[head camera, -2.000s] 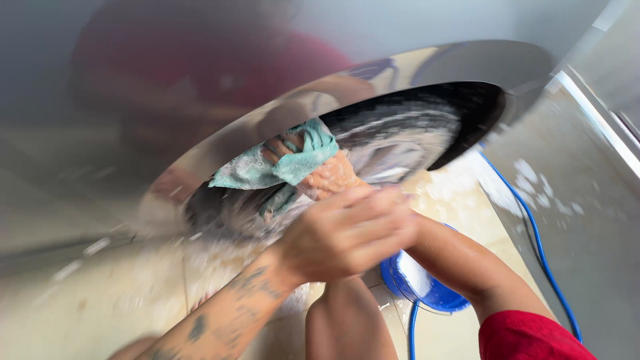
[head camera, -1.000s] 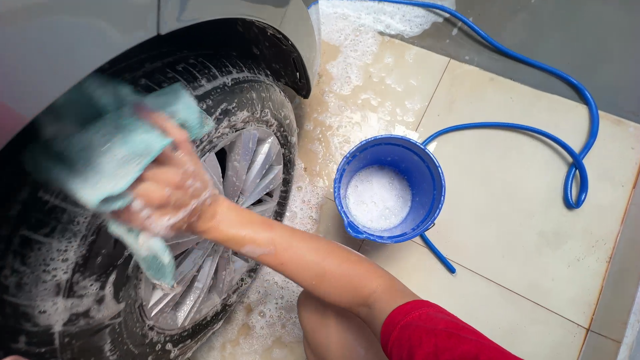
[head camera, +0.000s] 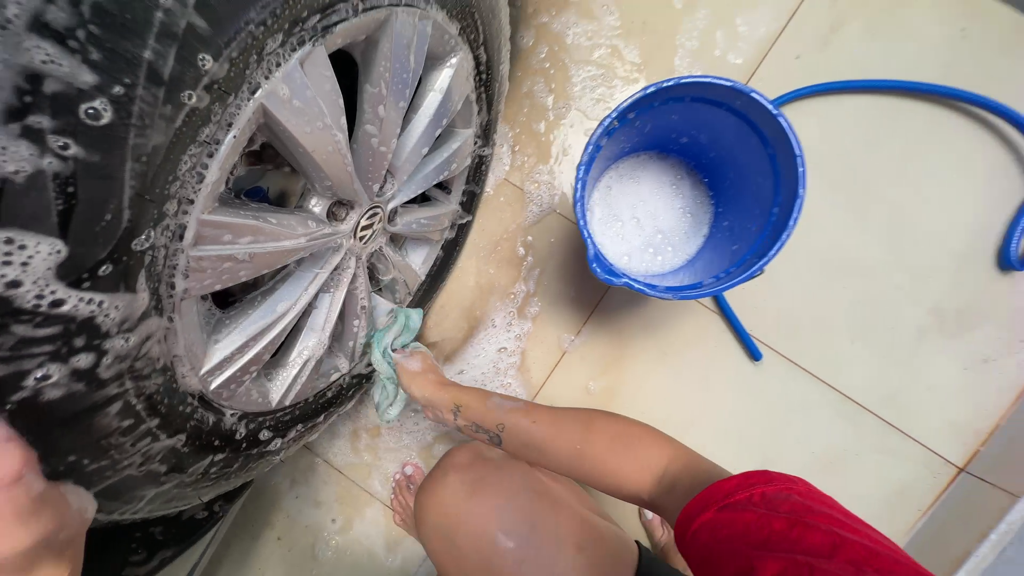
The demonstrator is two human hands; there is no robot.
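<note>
A car wheel's silver alloy rim [head camera: 320,232] and black tyre [head camera: 104,160] fill the left of the head view, wet with suds. My right hand [head camera: 418,374] is shut on a teal cloth [head camera: 390,360] at the rim's lower right edge, against the tyre. Most of its fingers are hidden by the cloth. Blurred at the bottom left edge is my left hand [head camera: 40,508], close to the tyre and partly out of frame; its fingers cannot be made out. To the right of the wheel, a blue plastic bucket [head camera: 740,176] holds foamy water [head camera: 650,214].
A blue hose [head camera: 904,86] runs behind the bucket and off to the right, with a straight length [head camera: 738,328] showing below it. Suds [head camera: 500,352] lie on the wet tiled floor [head camera: 672,400]. My bent knee [head camera: 488,512] and feet are at the bottom.
The teal cloth in my right hand has moved from the tyre's upper left side to the rim's lower right edge. My left hand now shows at the lower left. The view has shifted closer to the wheel.
</note>
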